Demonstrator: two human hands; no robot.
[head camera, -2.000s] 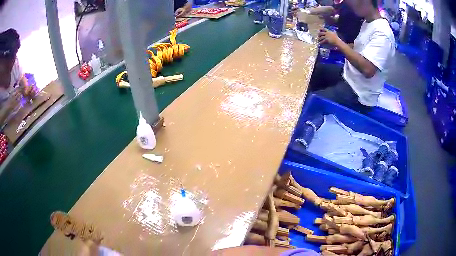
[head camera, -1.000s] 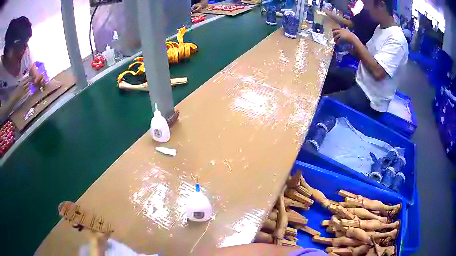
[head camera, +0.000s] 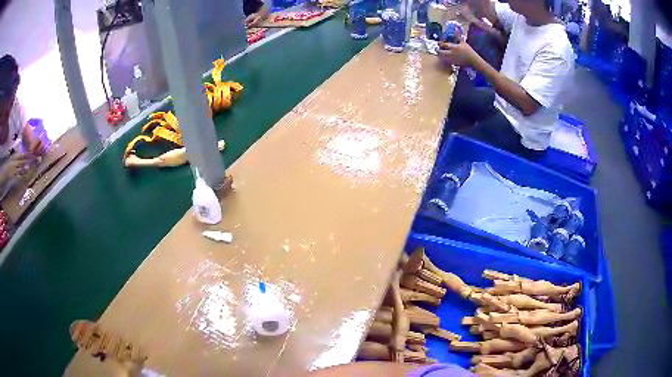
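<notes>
A brown sandalled foot (head camera: 105, 344), its striped sole showing, is at the bottom left, at the bench's left side. The tan leg below it runs out of the picture. A small patch of my white-gloved right hand (head camera: 152, 373) shows against this leg at the bottom edge; its fingers are cut off. A bare forearm and a lilac sleeve show at the bottom centre. My left hand is not in view. A white glue bottle (head camera: 267, 315) with a blue tip stands on the bench (head camera: 324, 221).
A second glue bottle (head camera: 206, 203) and a white nozzle (head camera: 217, 235) are by the metal post (head camera: 184, 96). Orange coils (head camera: 158, 129) and a leg are on the green belt (head camera: 81, 213). Crates of legs (head camera: 589, 309) and trouser pieces (head camera: 595, 213) stand right. A person (head camera: 534, 74) sits beyond.
The view has shifted. The orange coils and the leg beside them have moved left past the post. The sandalled foot stays at the lower left, and less of my white glove shows.
</notes>
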